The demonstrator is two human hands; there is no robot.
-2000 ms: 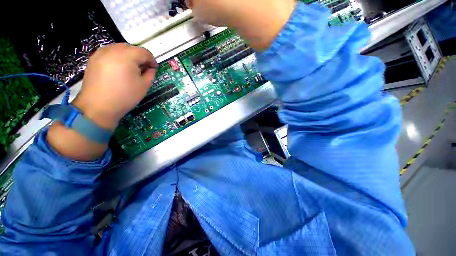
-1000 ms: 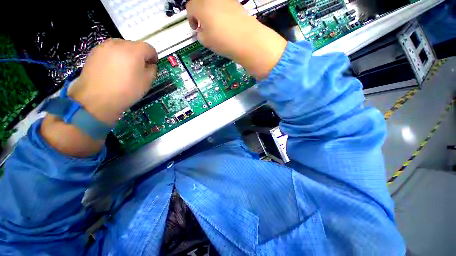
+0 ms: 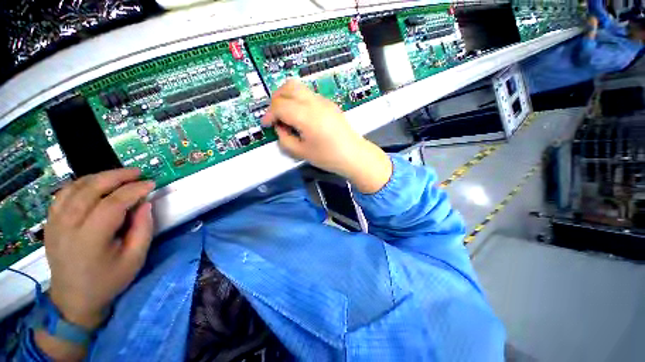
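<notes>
A green circuit board (image 3: 163,106) with dark connector rows lies between pale rails, in front of me. A red component (image 3: 236,50) sits at its upper right corner. My left hand (image 3: 99,230) rests at the board's lower left corner, fingers loosely bent, no part seen in it. My right hand (image 3: 308,127) is at the board's lower right corner, where a second green board (image 3: 318,60) adjoins it. Its fingertips are curled together; whether they hold a small part cannot be told. A blue strap (image 3: 67,329) is around my left wrist.
The near rail (image 3: 233,182) runs across the view. More boards lie along the line at far left and right. A dark bin with shiny silver pieces (image 3: 49,28) is at upper left. Another person's blue sleeve (image 3: 605,53) shows at upper right. A dark rack (image 3: 601,170) stands at right.
Both hands have moved down from the board's far side to its near edge. The view has shifted, showing more boards along the line. The white tray is mostly out of view.
</notes>
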